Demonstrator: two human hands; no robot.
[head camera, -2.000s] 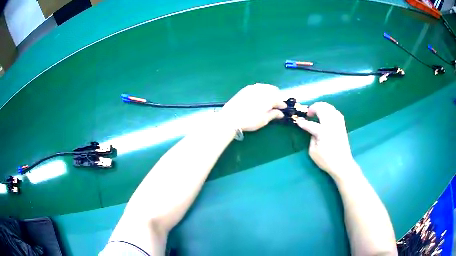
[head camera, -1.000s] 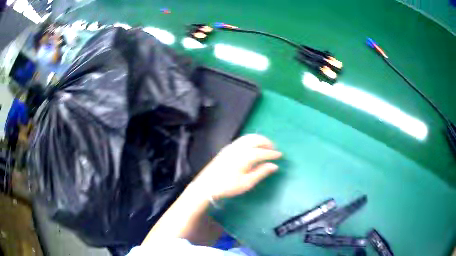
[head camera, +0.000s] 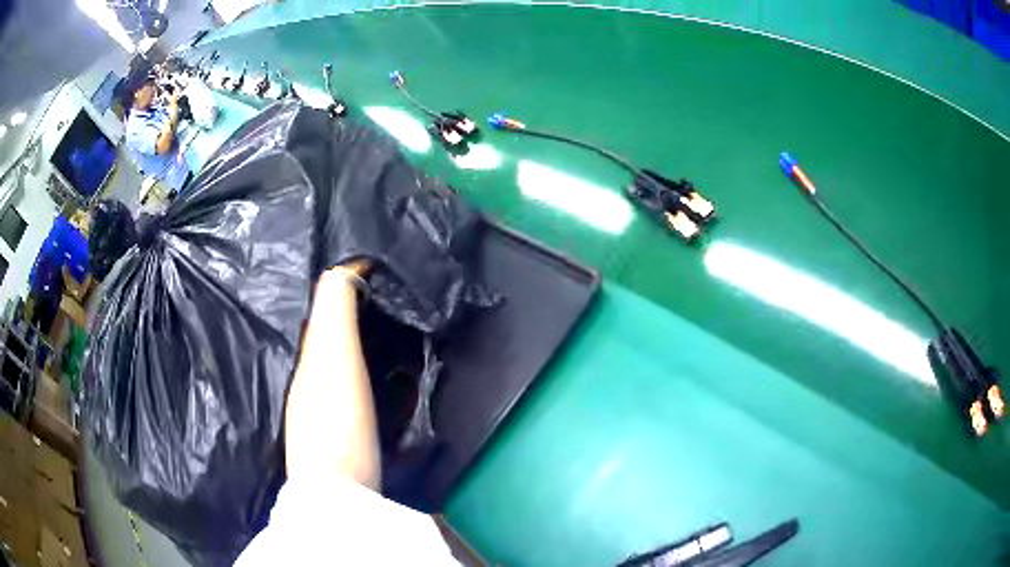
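A large shiny black plastic bag (head camera: 210, 366), knotted at the left, stands over a flat black tray (head camera: 532, 290) with a raised rim. My left forearm reaches up from the bottom edge, and my left hand (head camera: 352, 269) is inside the bag's side opening. Only the wrist shows; the fingers and anything in them are hidden. My right hand is out of the picture. Loose black plastic housings (head camera: 764, 543) lie at the bottom edge, partly cut off. A cable assembly (head camera: 875, 260) with a blue and orange tip and two black housings with copper tips lies at the right.
More cable assemblies lie along the dark green belt (head camera: 709, 100), one near the middle (head camera: 576, 142) and others farther left. The lighter green work surface (head camera: 620, 410) borders the tray. People in blue (head camera: 155, 138) are at the far left, with cartons (head camera: 44, 471) below.
My left hand has moved from above the green surface into the bag. The view has shifted, so the loose housings sit lower. My right hand, seen two seconds ago, is out of the picture.
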